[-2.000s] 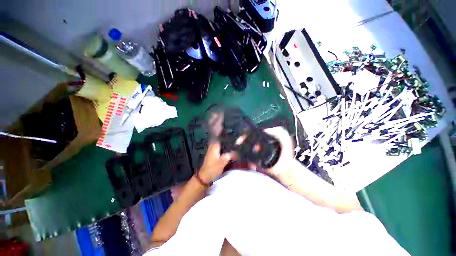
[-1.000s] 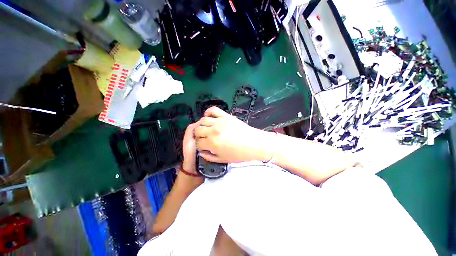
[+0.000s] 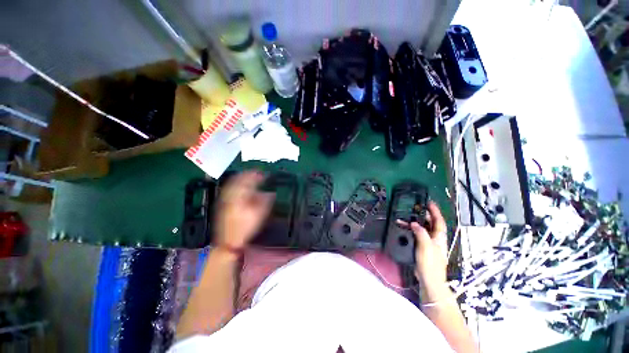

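Several black front housings lie side by side in a row along the near edge of the green mat; one (image 3: 316,207) is near the middle. Another housing (image 3: 358,214) lies tilted. My right hand (image 3: 431,238) grips the right edge of the rightmost housing (image 3: 400,238), fingertips beside its window. My left hand (image 3: 241,212) is blurred over the left part of the row and covers part of the housings there. Whether it holds anything cannot be told.
Black parts (image 3: 355,83) are heaped at the back, beside a bottle (image 3: 279,69). A label sheet (image 3: 219,153), white tissue (image 3: 270,146) and red tool (image 3: 297,131) lie back left. A cardboard box (image 3: 186,120) is left. A metal fixture (image 3: 514,172) and wired circuit boards (image 3: 545,269) are right.
My hands, earlier together on one housing, are now apart, left hand over the row's left and right hand at its right end. More housings show at the right. The camera view has shifted.
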